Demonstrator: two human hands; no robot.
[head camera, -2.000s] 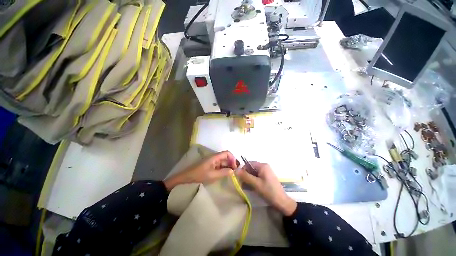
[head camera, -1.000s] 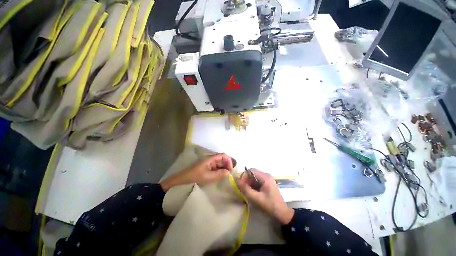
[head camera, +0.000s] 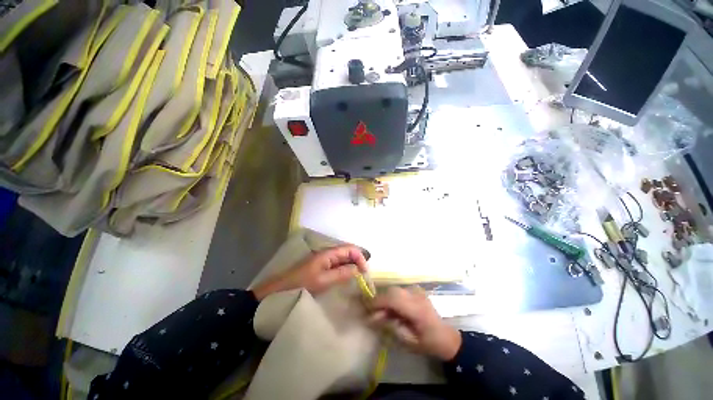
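Note:
A beige bag body (head camera: 301, 332) with yellow edge binding (head camera: 381, 366) lies in my lap and against the table's front edge. My left hand (head camera: 332, 267) pinches its upper corner at the binding, with a small dark piece at the fingertips. My right hand (head camera: 410, 316) is just right of the binding, its fingers curled at the fabric edge and slightly blurred. Whether it still holds the small dark tool cannot be told. The white work plate (head camera: 328, 215) lies beyond my hands, under the grey head of the pattern sewing machine (head camera: 360, 129).
A stack of bag bodies (head camera: 148, 117) stands at the left. Right of the head are a bag of hardware (head camera: 539, 183), a green-handled tool (head camera: 559, 242), cables (head camera: 621, 289), copper-coloured hardware (head camera: 672, 207) and a control screen (head camera: 633, 58).
My right hand has moved down and slightly left against the fabric edge, and its dark tool no longer shows clearly. My left hand keeps its pinch on the corner.

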